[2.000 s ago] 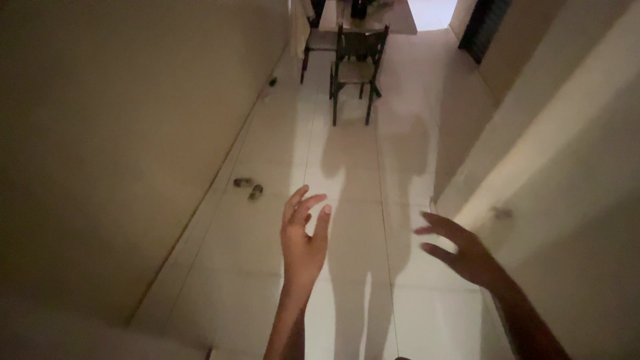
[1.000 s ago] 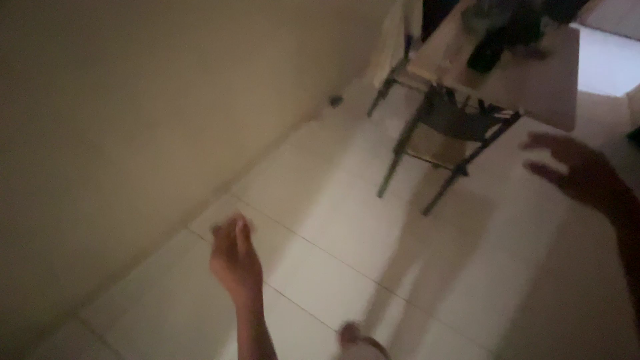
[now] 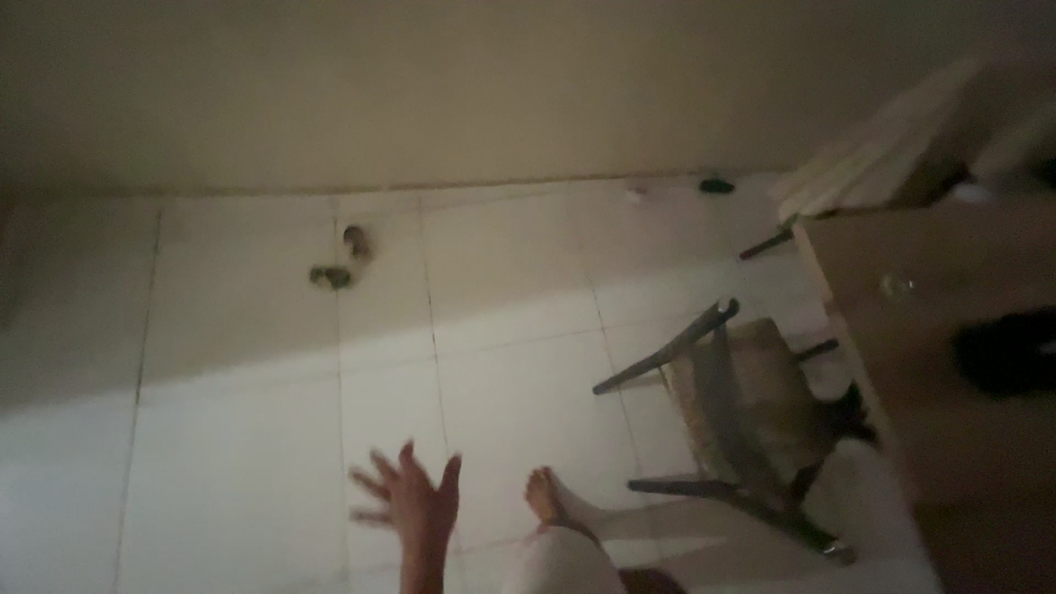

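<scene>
My left hand (image 3: 417,495) is low in the head view, its fingers spread apart, holding nothing, above the pale tiled floor (image 3: 239,462). To the right of it my bare foot (image 3: 542,495) shows on the tiles, with a light-coloured garment over the leg. My right hand is out of view. A dark-framed chair (image 3: 742,388) stands to the right of the foot, beside the edge of a wooden table (image 3: 932,462). The picture is blurred.
A pair of small shoes or slippers (image 3: 332,276) lies on the floor near the wall (image 3: 495,91). Farther right, a dark object (image 3: 716,186) lies at the wall's base. Light cloth (image 3: 883,148) hangs by the table, and a black item (image 3: 1006,351) rests on top.
The view has swung strongly round, so the chair and table stand nearer at the right. My left hand's fingers have spread. My right hand, seen earlier, has left the view.
</scene>
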